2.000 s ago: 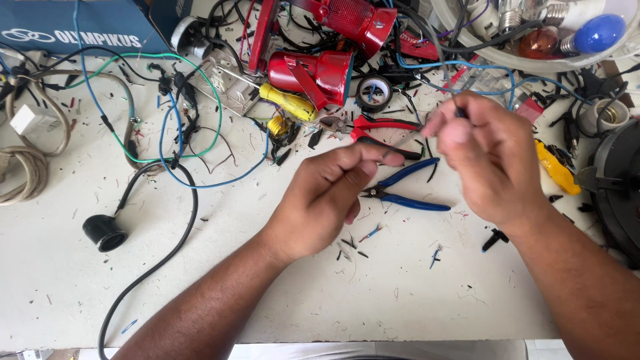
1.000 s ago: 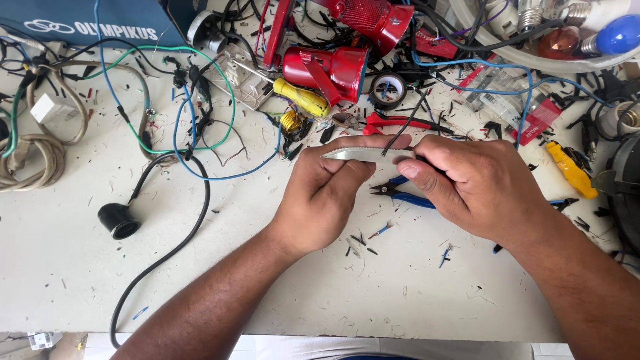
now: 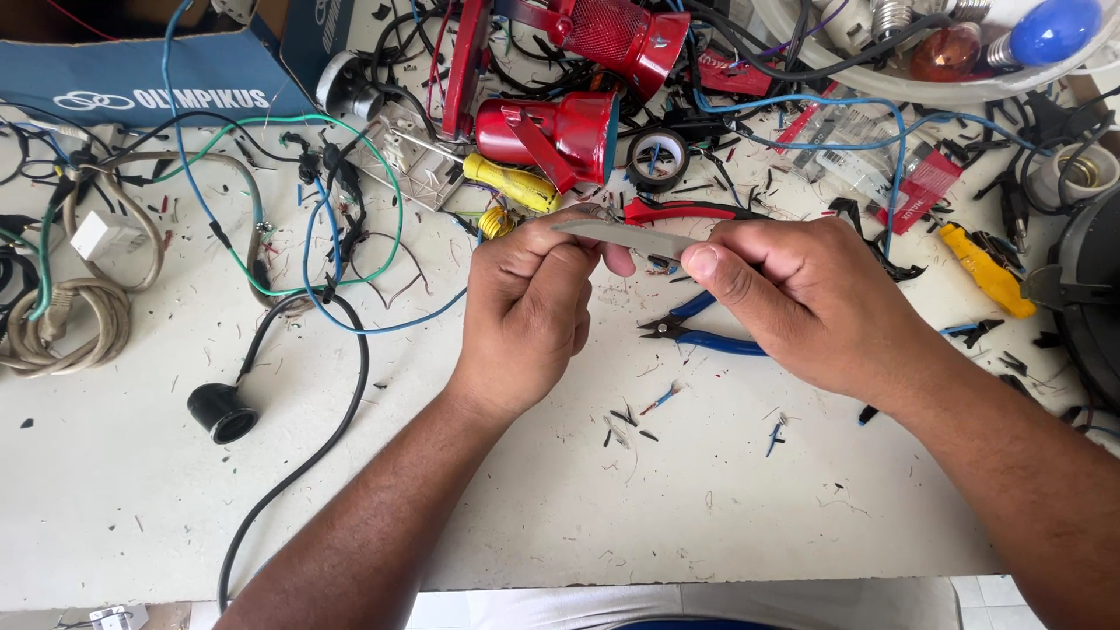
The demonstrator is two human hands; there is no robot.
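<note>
My right hand [image 3: 787, 302] grips a knife with a flat metal blade [image 3: 630, 238], its handle hidden in the fist. The blade reaches left, its tip over the curled fingers of my left hand [image 3: 534, 306]. My left hand is closed with the thumb pressed on the index finger; what it pinches is mostly hidden. Blue-handled cutters [image 3: 713, 341] lie on the table between the hands, partly under the right one. Just behind the blade are red-handled pliers [image 3: 678, 210].
A black lamp socket [image 3: 222, 413] on a black cable lies at left. Behind are red spotlight housings [image 3: 547, 136], a yellow screwdriver [image 3: 512, 182], black tape [image 3: 656, 161] and a tub of bulbs [image 3: 989, 87]. Loose wires and clippings litter the white table [image 3: 700, 516].
Two seconds ago the hands were apart with no blade visible. One second ago a dark thin wire crossed the blade between them; now that wire is not visible there.
</note>
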